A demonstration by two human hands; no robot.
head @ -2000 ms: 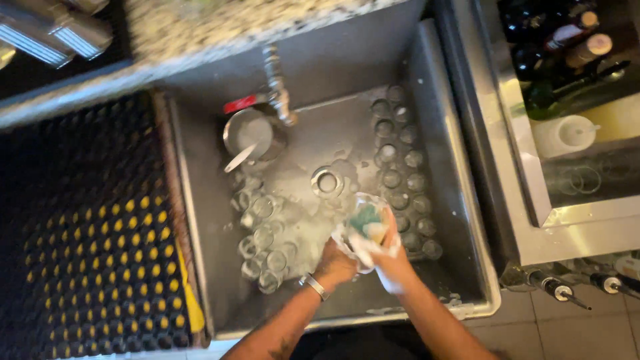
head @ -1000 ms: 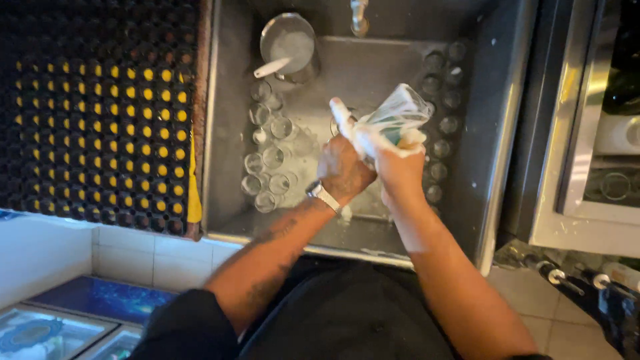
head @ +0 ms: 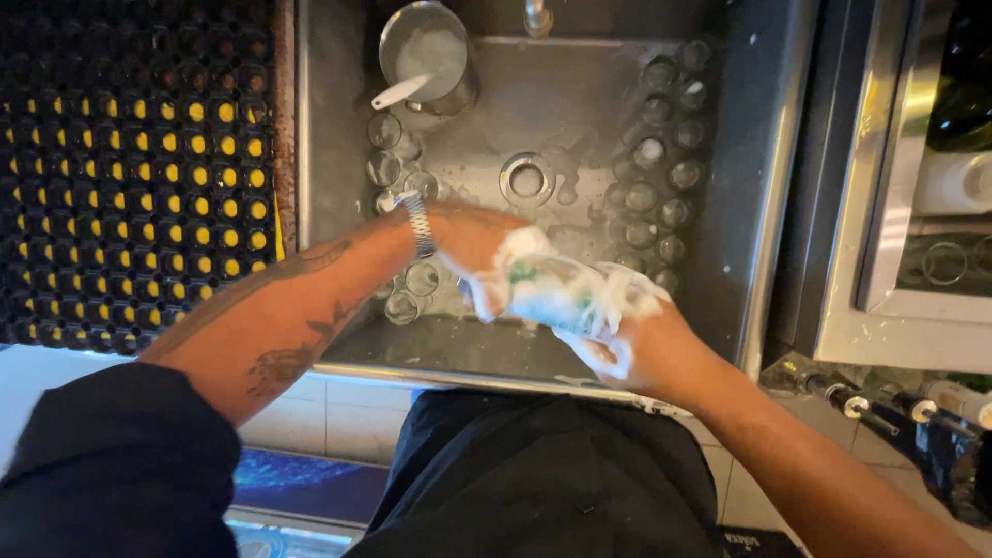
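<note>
Over the lower part of a metal sink [head: 573, 85], a clear drinking glass [head: 570, 294] lies tilted between my hands, coated in white suds. Green sponge material [head: 527, 271] shows at and inside the glass. My left hand [head: 484, 252], with a metal watch at the wrist, is at the glass's left end; foam hides its fingertips, and it seems to press the sponge there. Around the glass's right end curl the soapy fingers of my right hand [head: 632, 329]. Small glasses stand at the left [head: 385, 167] and right [head: 641, 198] of the sink floor.
A metal pitcher [head: 430, 54] with cloudy liquid and a white-handled utensil [head: 403, 91] stands at the sink's upper left, near the faucet [head: 537, 19]. Left of the sink lies a black perforated rubber mat [head: 155, 178]. Bottles with pourers [head: 852, 403] are at the lower right, below a metal-framed cabinet [head: 891, 194].
The foamy glass has gone from pointing up and right to lying more level and lower over the sink. My hands have shifted with it. The view has moved toward the sink's near edge.
</note>
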